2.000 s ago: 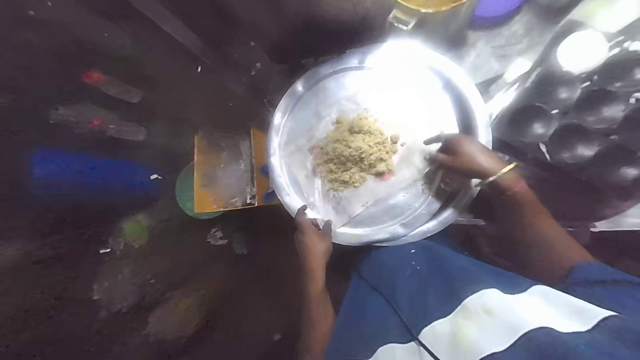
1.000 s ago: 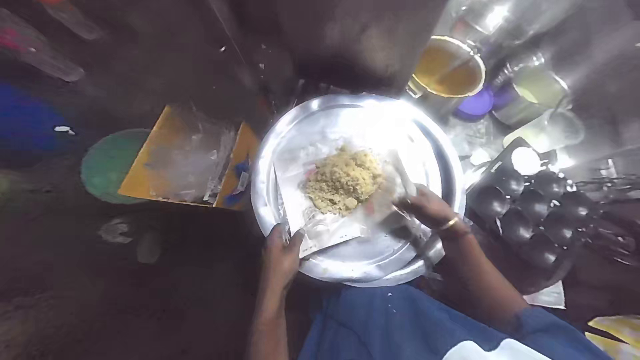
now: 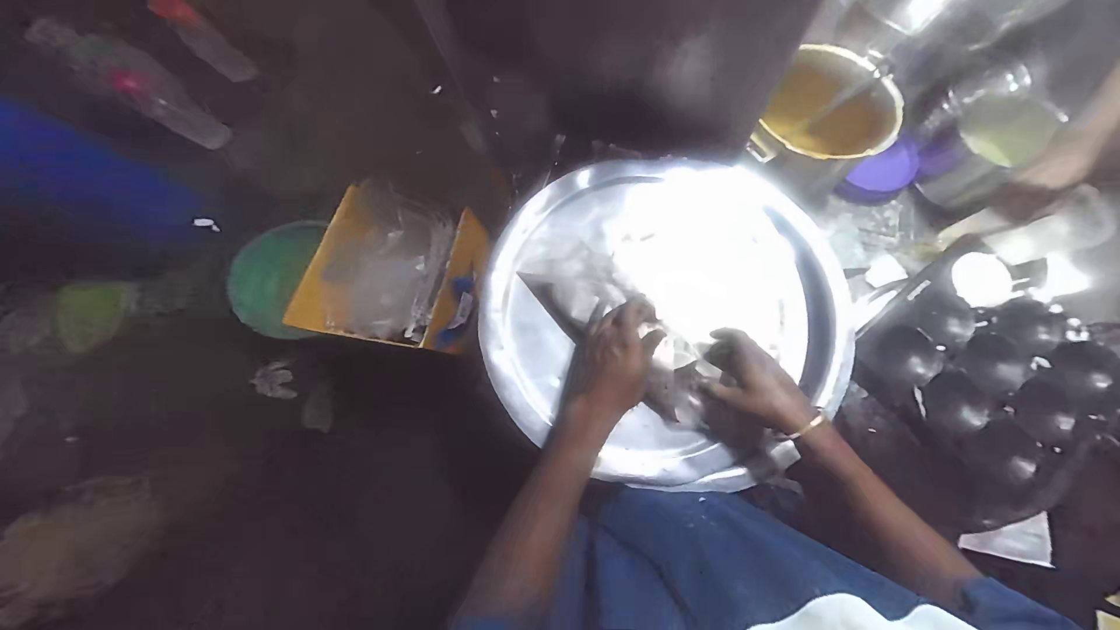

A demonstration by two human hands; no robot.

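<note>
A large round metal tray [image 3: 534, 367] lies before me, its upper right washed out by glare. Over its lower middle, my left hand [image 3: 617, 350] grips one side of a gathered sheet of wrap, perhaps paper [image 3: 560, 289]. At the other side of that sheet is my right hand [image 3: 757, 381], a bangle on its wrist, with fingers curled at the sheet's edge. The sheet is folded up between the two hands, and the crumbly yellowish food seen earlier is hidden.
Left of the tray stand a yellow carton [image 3: 385, 271] with clear plastic inside and a green round tub [image 3: 276, 280]. At right are a pan with round dark moulds [image 3: 989, 385], a pot of orange-brown liquid [image 3: 831, 105], a purple lid [image 3: 884, 171] and another person's hand [image 3: 1041, 188].
Both hands have moved inward from the tray's lower edge and right side, and the sheet is now folded over the crumbly food. Another person's hand has come in at right.
</note>
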